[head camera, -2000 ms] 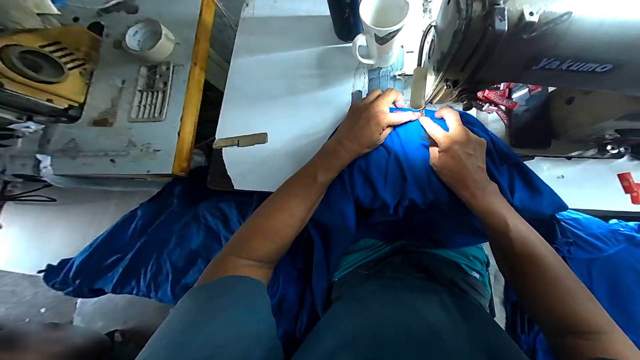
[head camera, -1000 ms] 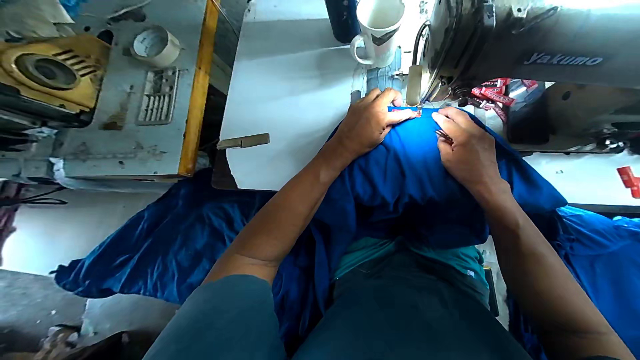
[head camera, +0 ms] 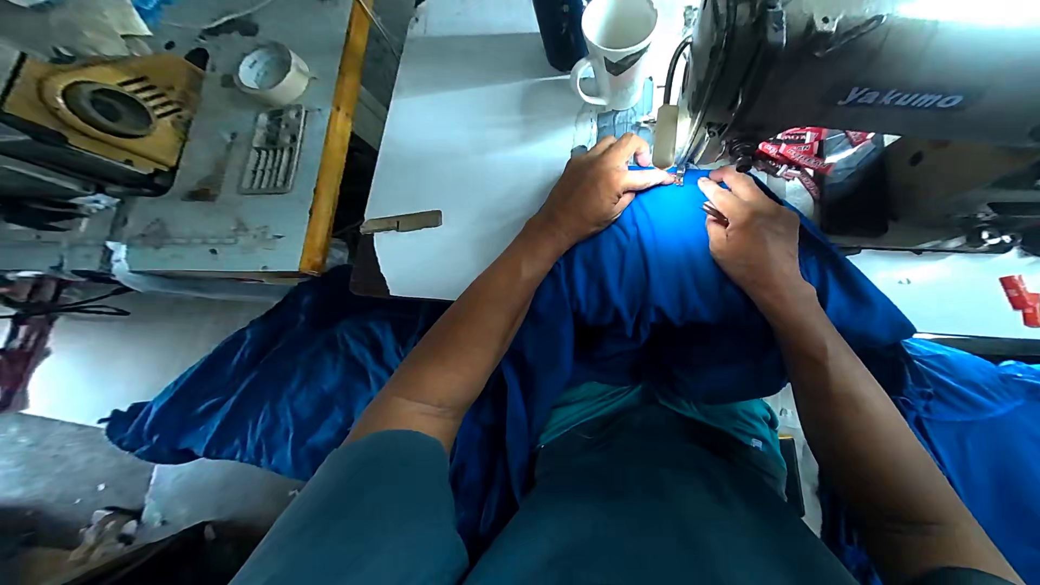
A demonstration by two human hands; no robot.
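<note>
Blue fabric (head camera: 642, 268) drapes from the needle area of a Yakumo sewing machine (head camera: 853, 73) over the table edge and my lap. At the presser foot (head camera: 680, 174), the fabric's upper edge lies under the needle. My left hand (head camera: 597, 191) is just left of the foot, its fingertips on the fabric edge. On the right, my right hand (head camera: 751, 227) pinches the fabric with thumb and forefinger; a small dark metal tool, perhaps thread snips, shows partly inside its curled fingers.
A white mug (head camera: 619, 57) and a dark bottle (head camera: 561, 32) stand behind my left hand. A wooden strip (head camera: 402, 222) lies on the white tabletop (head camera: 463, 122). Red packets (head camera: 800, 154) are under the machine arm. The left table holds a tape roll (head camera: 274, 73). More blue fabric (head camera: 967, 414) hangs at right.
My right hand has shifted slightly right from the needle since the earliest frame, and the dark tool in it has come into sight. My left hand stays in about the same place.
</note>
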